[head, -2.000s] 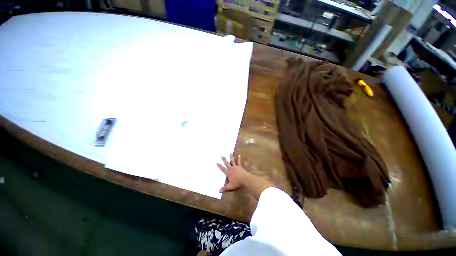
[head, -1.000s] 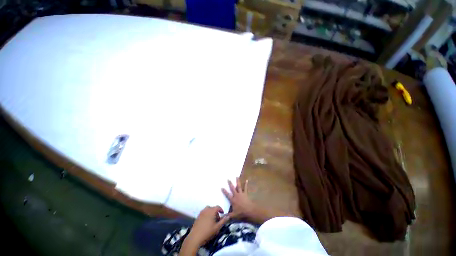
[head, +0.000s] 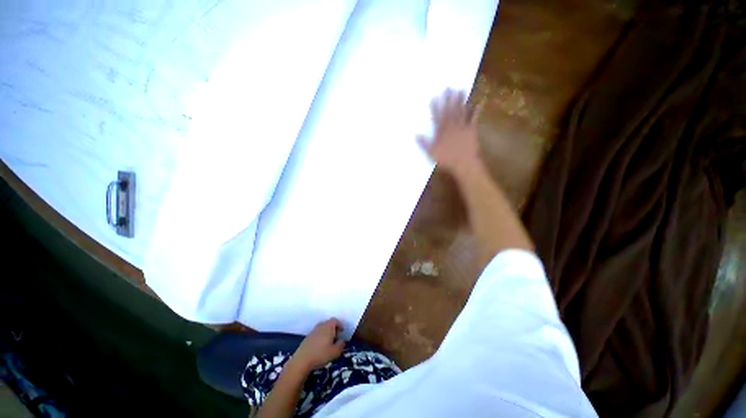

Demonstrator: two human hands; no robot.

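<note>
White paper point(head: 343, 204) covers the left and middle of the table. Its upper layer is folded back, leaving a plain white strip along the right edge. My right hand point(head: 452, 135) is blurred, fingers spread, over the strip's right edge. My left hand point(head: 323, 341) is at the near corner with its fingers curled on the paper's edge; its fingertips are partly hidden. A silvery metal weight point(head: 124, 204) with a bar handle sits on the paper at the left, where faint lines show.
Crumpled brown fabric point(head: 630, 196) lies on the bare wooden table point(head: 417, 282) to the right of the paper. The table's curved front edge point(head: 82, 237) runs down the left side, with dark green floor beyond it.
The view has moved closer. The upper paper layer is now folded back to the left. My right hand has moved away from the near corner along the right edge; my left hand remains near the corner.
</note>
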